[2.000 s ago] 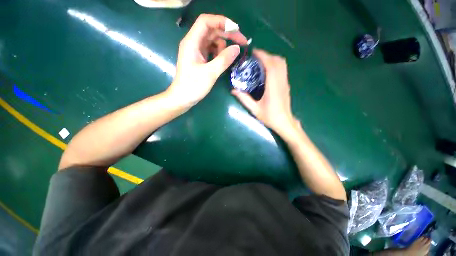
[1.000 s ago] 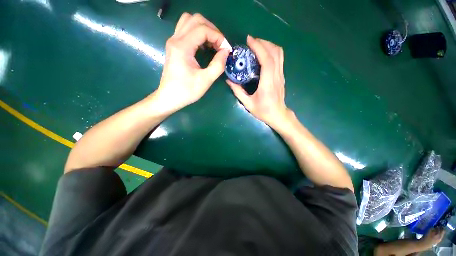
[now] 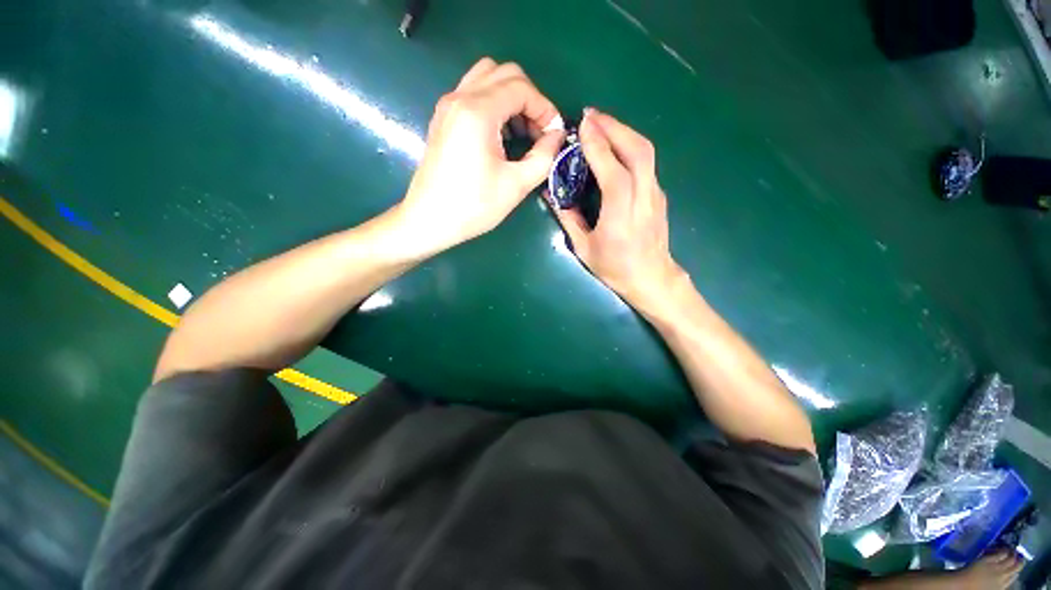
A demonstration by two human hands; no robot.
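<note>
A round blue unit (image 3: 568,175) with a pale pattern is held above the green table, its face tilted and partly hidden. My right hand (image 3: 622,213) grips it from the right between thumb and fingers. My left hand (image 3: 478,161) has thumb and index finger pinched together at the unit's upper left edge, with a small white patch at the fingertips. What the left fingertips pinch is too small to tell. A second blue round unit (image 3: 955,172) with a thin pale lead lies at the far right.
A black housing (image 3: 1017,182) lies beside the second unit, another dark object (image 3: 922,25) at the upper right. A small black stick (image 3: 411,17) lies at the top. Clear plastic bags (image 3: 882,467), a blue bin (image 3: 989,513) and another person's hand (image 3: 993,569) are at lower right.
The unit in my right hand has turned from facing the camera to a more edge-on tilt. The view has shifted, showing a dark object at the upper right.
</note>
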